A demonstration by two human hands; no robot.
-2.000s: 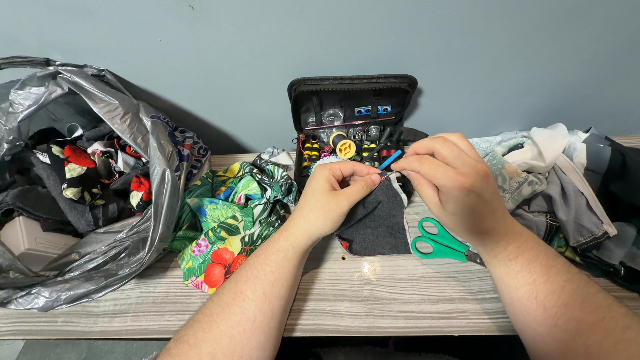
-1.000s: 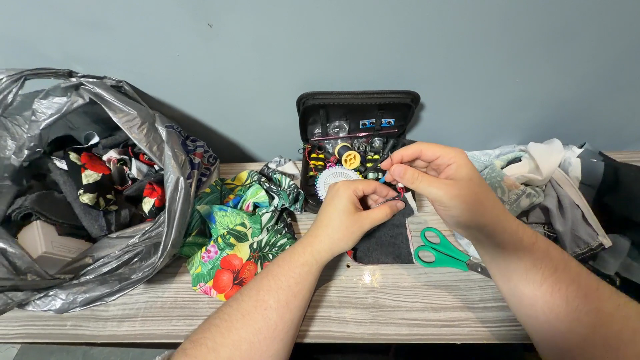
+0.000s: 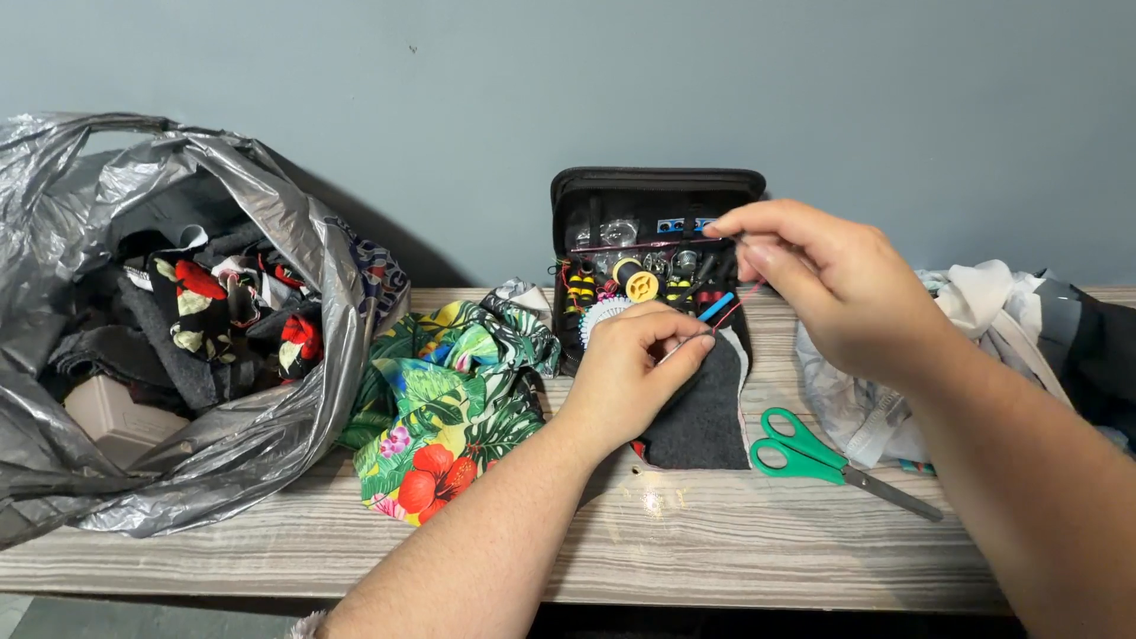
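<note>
My left hand (image 3: 643,364) pinches the upper edge of a dark grey fabric piece (image 3: 701,422), which hangs down over the table with a pale edge on its right. My right hand (image 3: 812,275) is raised to the right of the sewing kit, thumb and fingers together. A red thread (image 3: 737,306) runs from the cloth at my left fingertips up to my right fingers; whether a needle is in them cannot be told. A blue stick-like tool (image 3: 717,307) shows just above my left fingertips. Green-handled scissors (image 3: 803,448) lie to the right of the cloth.
Behind my hands stands an unzipped black sewing kit (image 3: 657,182) with a yellow thread spool (image 3: 635,280) and a pin wheel (image 3: 603,318). A grey plastic bag (image 3: 293,426) of fabric scraps and a tropical-print cloth (image 3: 444,399) are at left. More fabric (image 3: 994,311) lies at right.
My right hand has moved up and away from my left hand, and the red thread now stretches between them. My left hand still holds the cloth.
</note>
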